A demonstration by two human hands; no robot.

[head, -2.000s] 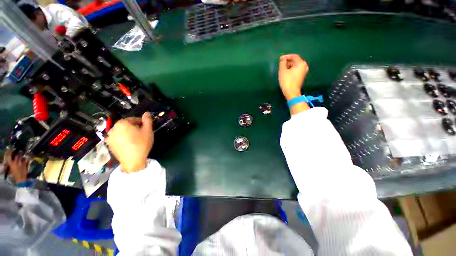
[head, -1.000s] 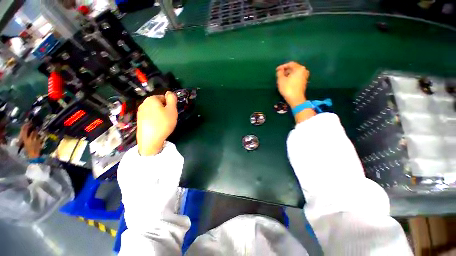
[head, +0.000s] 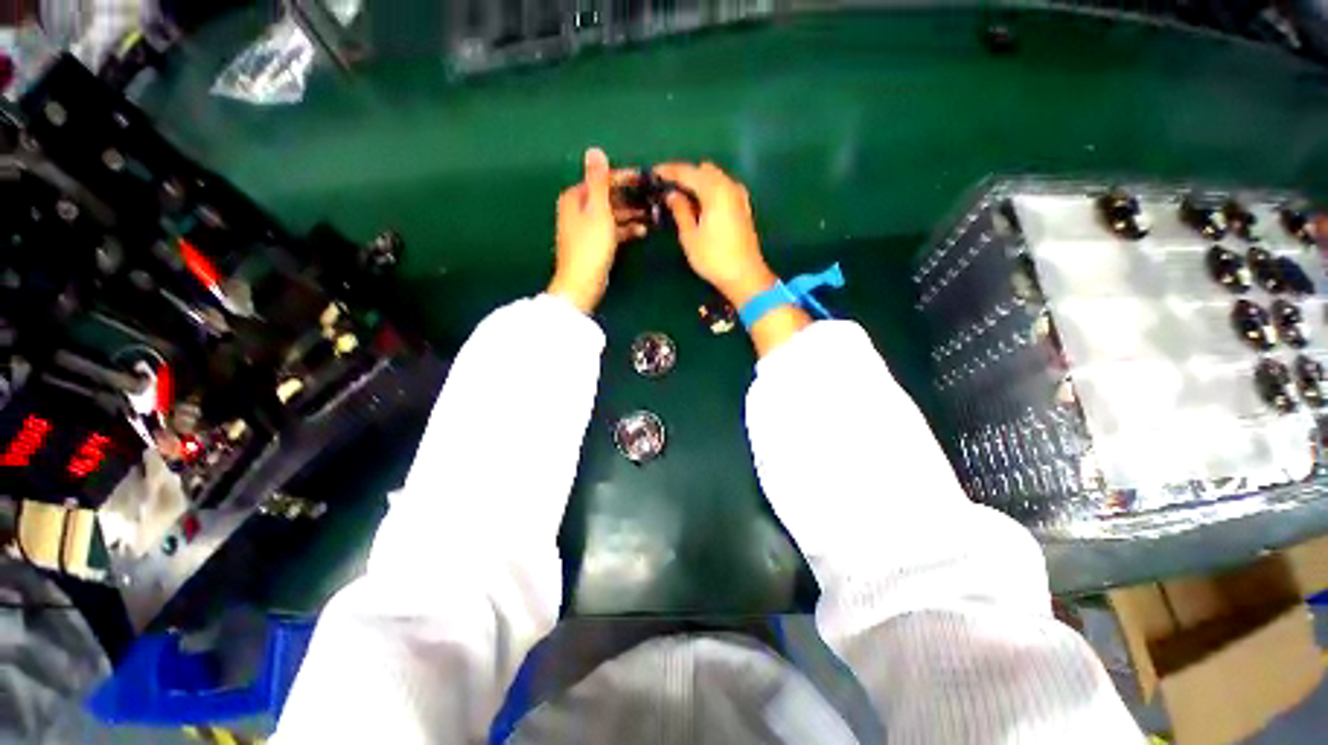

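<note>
My left hand (head: 590,233) and my right hand (head: 714,226) are close together over the far part of the green mat. Between their fingers they hold a small dark unit (head: 648,197); its details are blurred and partly hidden by the fingers. Two round electronic units with shiny inner parts, one (head: 654,354) above the other (head: 639,435), lie on the mat between my forearms. A third small unit (head: 717,313) lies just below my right wrist, which wears a blue strap.
The black test fixture (head: 219,291) with red grips and red digits stands at left. A clear plastic tray stack (head: 1151,335) with dark units on top is at right. A dark grid tray (head: 612,32) is at the far edge. An open carton (head: 1238,655) is below right.
My left hand has moved from the fixture to the middle and met my right hand. Both now hold a dark unit between them. The view has shifted, and a dark unit now shows beside the fixture.
</note>
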